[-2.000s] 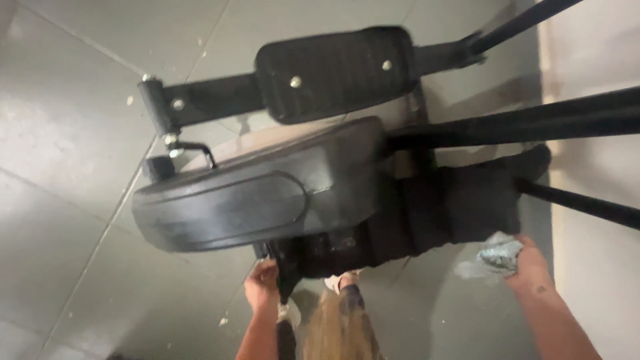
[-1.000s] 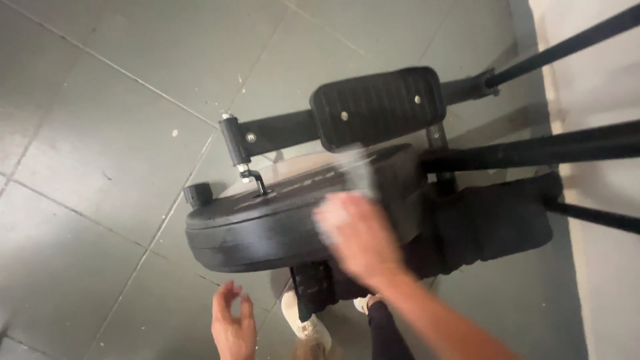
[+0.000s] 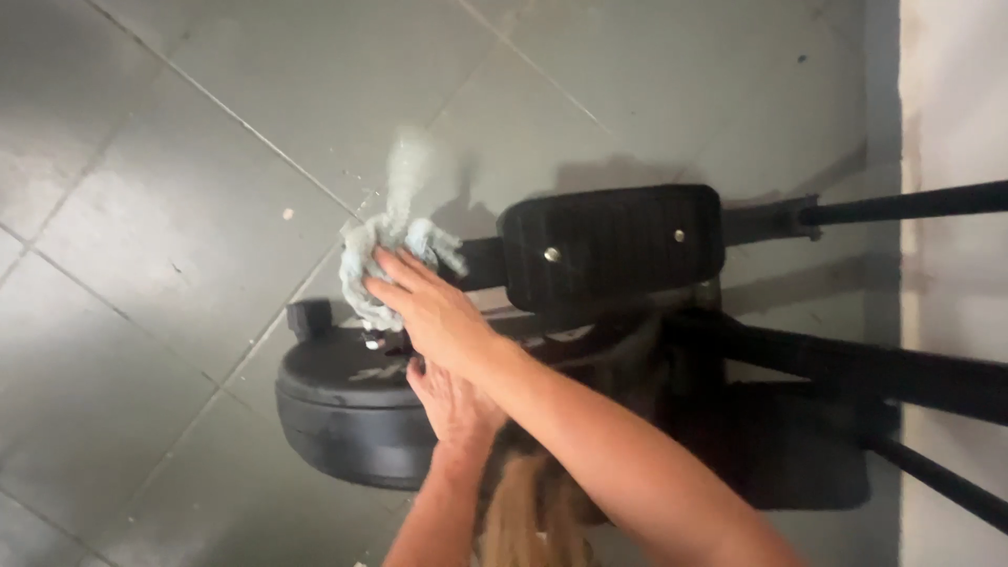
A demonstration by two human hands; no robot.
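My right hand (image 3: 441,311) presses a crumpled light-coloured cloth (image 3: 370,268) against the end of the pedal arm of a black elliptical trainer, with one loose end of the cloth blurred above it. Just below, my left hand (image 3: 457,398) rests at the machine's rounded black housing (image 3: 354,441), partly under my right forearm; whether it grips anything is hidden. To the right of the cloth lies the black ribbed foot pedal (image 3: 614,248) with two shiny bolts. A small black knob or foot (image 3: 309,318) sticks out at the housing's upper left.
Black tubular bars (image 3: 913,203) run from the machine toward the right edge, in front of a pale wall (image 3: 957,315). Grey floor tiles (image 3: 181,260) surround the machine. Long hair hangs into view at the bottom centre.
My right hand has moved with the cloth from the machine's right side, across the housing, to the pedal arm's left end. My left hand has come up to the housing beside it.
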